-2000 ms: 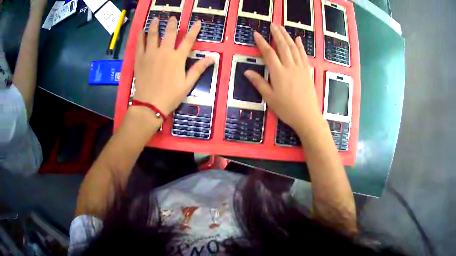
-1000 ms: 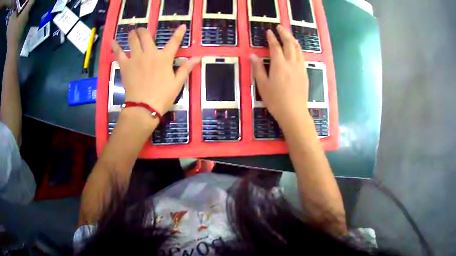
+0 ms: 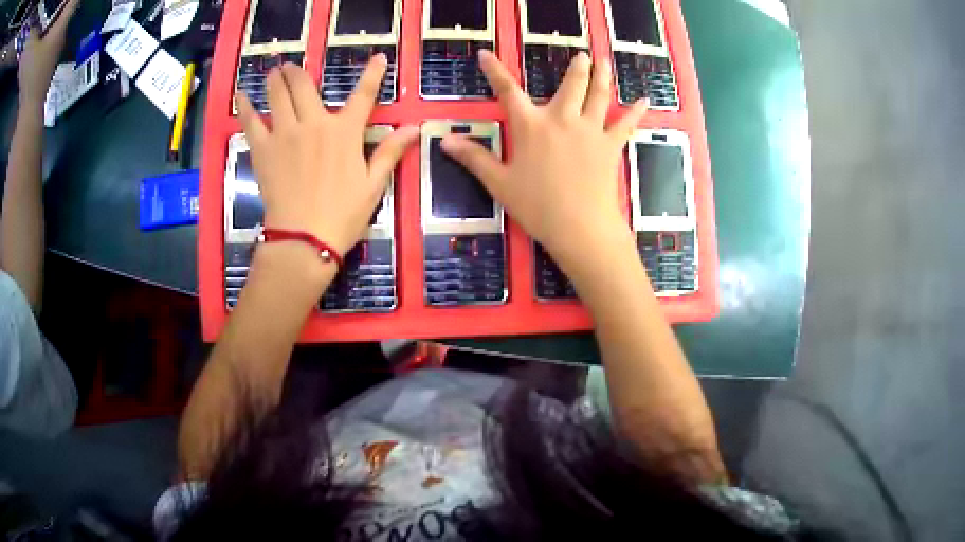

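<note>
A red phone tray holds two rows of phones, screens up, with pale gold frames and dark keypads. My left hand is spread over the left part, its fingertips at the upper-row keypads, palm covering parts of two lower phones. My right hand is spread over the centre right, fingertips at upper-row keypads, thumb over the screen of the lower middle phone. The lower right phone is uncovered, with a pale grey screen. Neither hand holds anything. The upper phones are cut off by the picture's top edge.
A blue battery and a yellow pen lie on the dark green bench left of the tray. White labelled pieces lie behind them. Another person's arm reaches in at far left. Grey floor shows at right.
The tray appears farther left than at first. My right hand has moved left from the lower right phones toward the middle phone. My left hand stays spread over the tray's left part.
</note>
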